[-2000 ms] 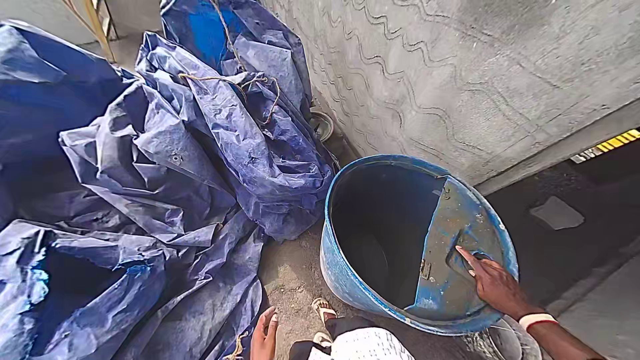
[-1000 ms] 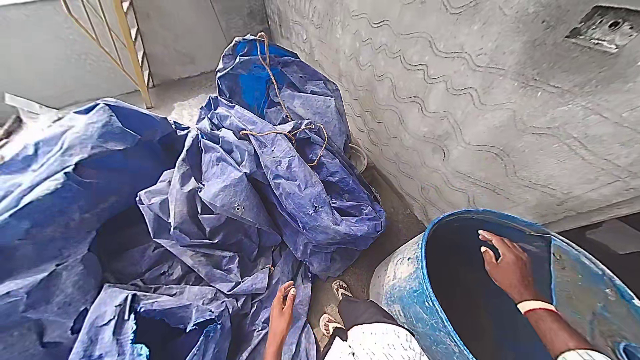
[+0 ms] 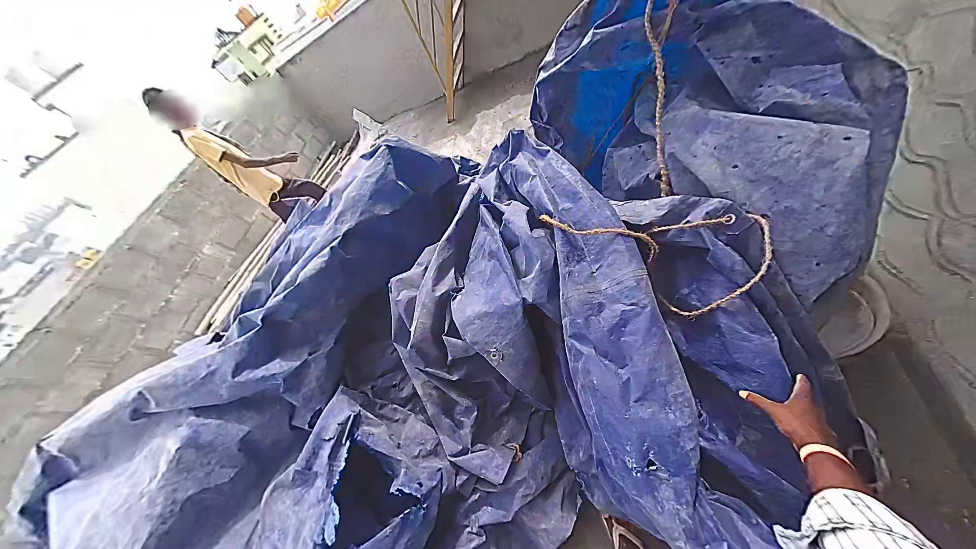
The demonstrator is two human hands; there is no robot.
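A crumpled blue tarpaulin (image 3: 610,328) with torn holes spreads across the middle and lower part of the head view. A thin twisted rope (image 3: 717,305) loops over its upper right folds, and another length hangs down the raised tarpaulin part behind. My right hand (image 3: 793,412), with a light band at the wrist, is at the right side of the tarpaulin. Its thumb and a finger are spread, and nothing shows gripped between them; whether it touches the cloth is unclear. My left hand is out of view.
A person (image 3: 236,164) in a yellow top is beyond the tarpaulin at upper left, near a block wall (image 3: 183,244) and long poles (image 3: 248,278). A yellow metal post (image 3: 450,69) stands at the back. Right of the tarpaulin are a round pan (image 3: 862,316) and a patterned grey wall (image 3: 930,175).
My right hand has left the blue barrel and is now beside the tarpaulin. My left hand has gone out of view. The view has turned left, away from the barrel, and a person now shows.
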